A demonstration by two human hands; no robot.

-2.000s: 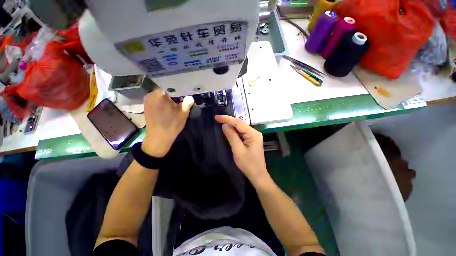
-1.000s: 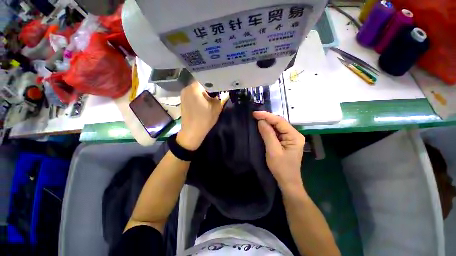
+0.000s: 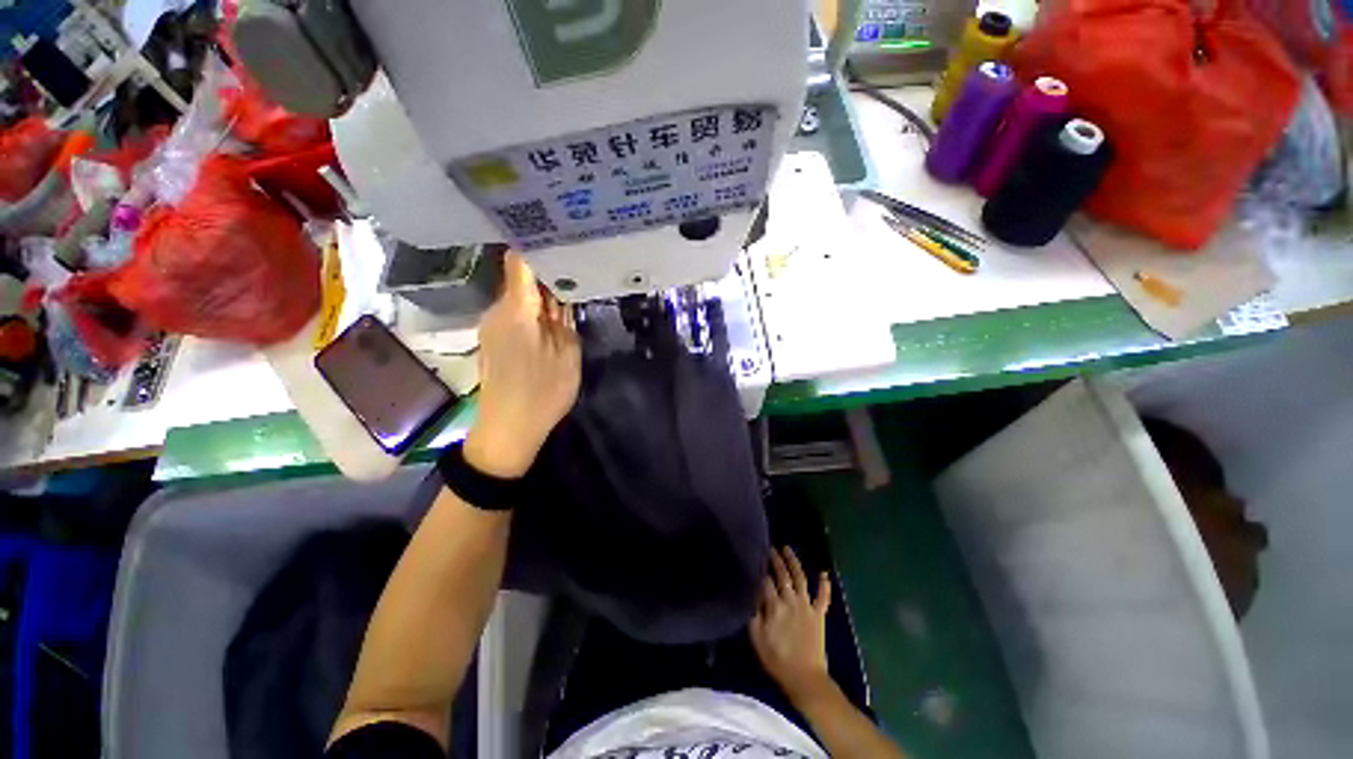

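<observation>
A dark garment (image 3: 653,489) hangs from the needle area of the off-white sewing machine (image 3: 608,178) over the table's front edge to my lap. My left hand (image 3: 527,363), with a black band at the wrist, is at the garment's upper left edge beside the needle area; its fingertips are partly hidden by the machine head, so its grip cannot be told. My right hand (image 3: 791,615) is low by my lap, at the garment's lower right edge, fingers spread and empty.
A phone (image 3: 383,383) lies left of the machine, near a grey parts tray (image 3: 442,274). Thread cones (image 3: 1024,156), thin tools (image 3: 932,237) and a red bag (image 3: 1172,111) are at right. A grey bin (image 3: 149,623) stands at left, a pale bin (image 3: 1068,549) at right.
My right hand has left the garment near the needle and moved down to my lap, its fingers now spread. My left hand stays beside the needle area. The view has shifted.
</observation>
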